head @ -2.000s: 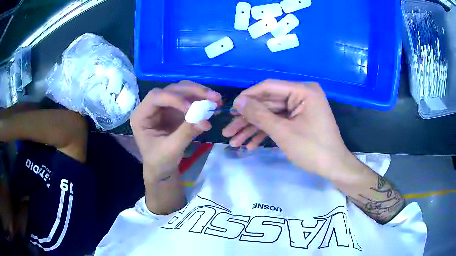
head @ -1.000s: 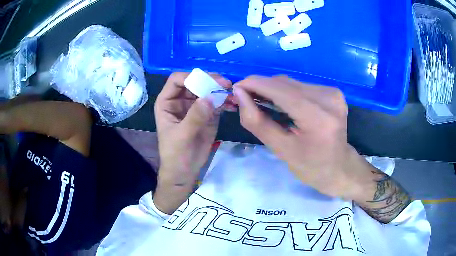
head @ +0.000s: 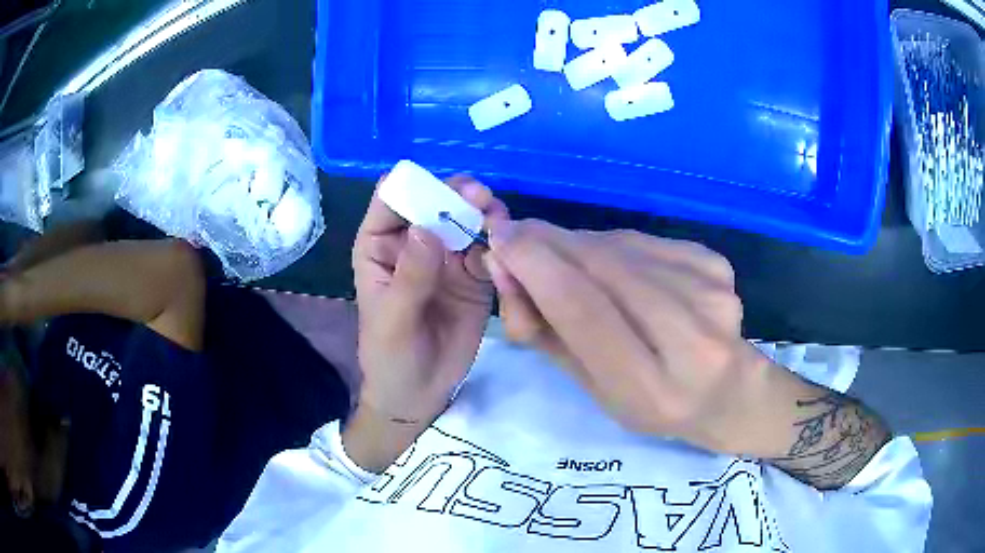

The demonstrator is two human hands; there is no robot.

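Observation:
My left hand (head: 421,292) holds a white plastic housing (head: 416,198) between thumb and fingers, its flat face with the small dark hole turned up. A thin dark lead (head: 464,227) runs from the hole to the fingertips of my right hand (head: 626,324). My right thumb and fingers are pinched on the lead close beside the housing. The rest of the lead is hidden by my right hand. Several like housings (head: 500,108) lie loose in the blue tray (head: 702,200).
A bulging clear plastic bag (head: 221,178) with white parts lies at left. A clear box of thin white sticks (head: 945,140) stands at far right. A seated person's forearm (head: 119,283) is at left. A clear container (head: 54,151) is at far left.
The housing has tilted from near end-on to flat face up, its hole now clearly visible. My right hand has come closer to my left and lies lower than one second ago.

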